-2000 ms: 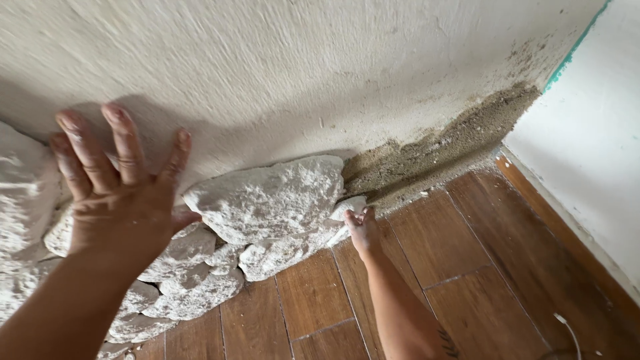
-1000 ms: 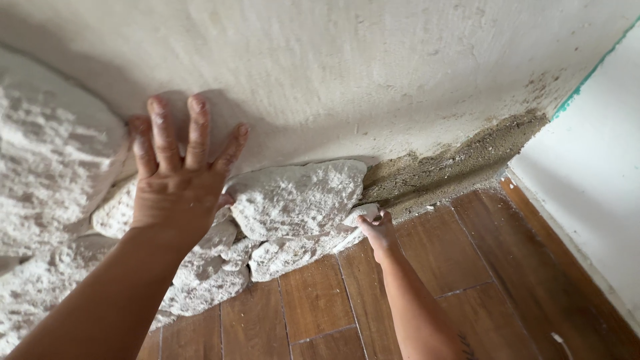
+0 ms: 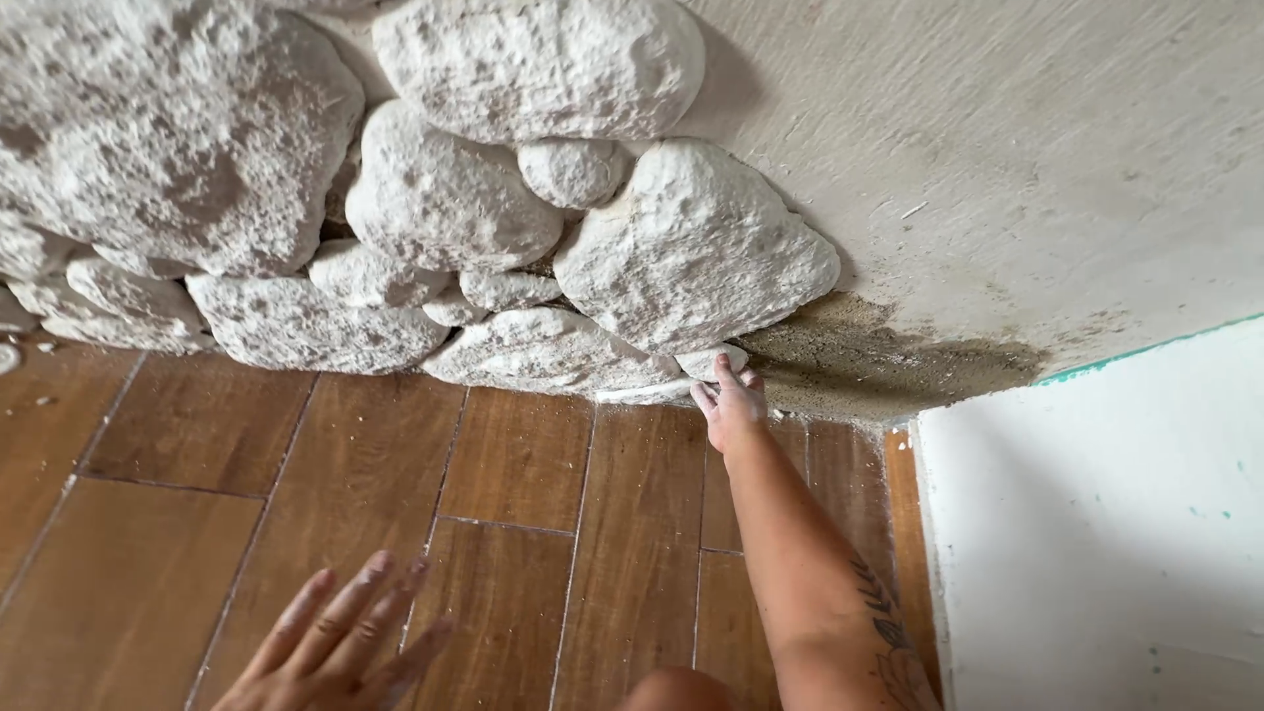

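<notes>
My right hand [image 3: 733,400] has its fingertips on a small white stone [image 3: 711,362] at the foot of the wall, beneath the right end of a large rough white stone [image 3: 696,247]. A flat white stone [image 3: 553,351] lies to its left, low against the floor. My left hand [image 3: 341,642], slightly blurred, is over the floor at the bottom of the view, fingers spread and holding nothing. White stones of many sizes, such as a very large one [image 3: 178,128] at upper left, cover the wall's lower left part.
A mortar patch [image 3: 869,360] darkens the wall base right of the stones. The wood-look plank floor [image 3: 365,444] carries white dust and crumbs. A white side wall [image 3: 1106,513] with a teal edge meets the wall at right. My knee [image 3: 676,691] shows at the bottom.
My left hand has left the wall beside the large stone and is now low over the floor. My right hand stays at the small stone. The view has shifted, showing more stones.
</notes>
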